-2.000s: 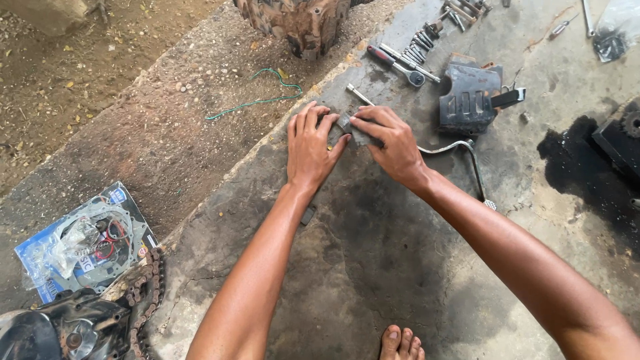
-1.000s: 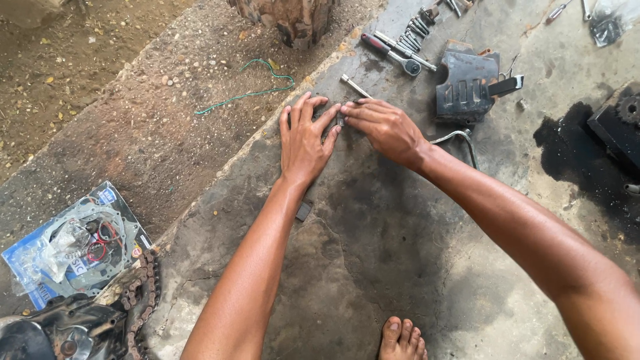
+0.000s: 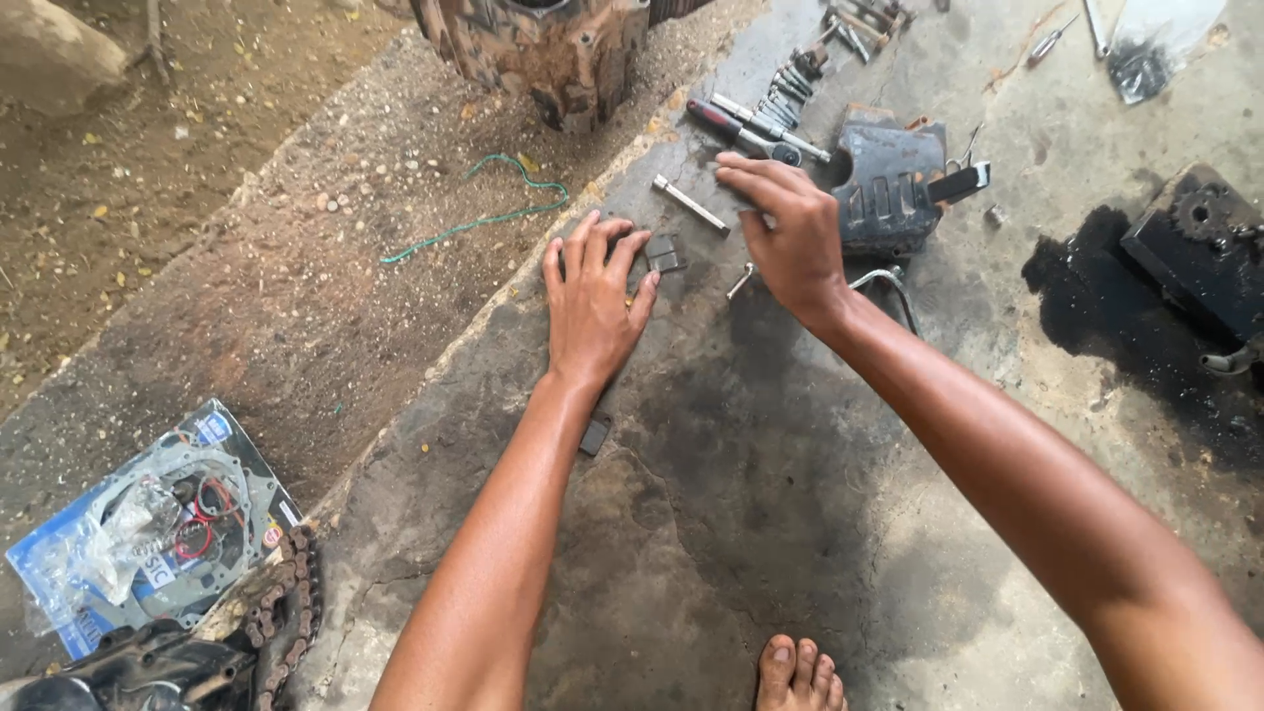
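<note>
My left hand (image 3: 595,296) rests on the concrete with its fingers spread, beside a small dark grey block (image 3: 665,253) that lies just right of its fingertips. Whether the fingers touch that block is hard to tell. A second dark piece (image 3: 594,435) lies by my left forearm, partly hidden by it. Above the floor, my right hand (image 3: 790,232) is raised with nothing seen in it, its fingertips just below a ratchet wrench (image 3: 741,130). Between the hands lie a metal extension bar (image 3: 691,204) and a short bolt (image 3: 740,281).
Right of my right hand sits a black metal cover (image 3: 889,183), with a bent metal rod (image 3: 894,286) below. Several bolts (image 3: 788,94) lie beyond. An oily engine part (image 3: 1200,257) is far right. A gasket pack (image 3: 158,523) and drive chain (image 3: 296,612) lie lower left; a rusty cylindrical part (image 3: 553,59) stands at the top.
My right hand has moved away from my left hand, up and to the right. The small block and the bolt, covered or hard to see before, now show plainly.
</note>
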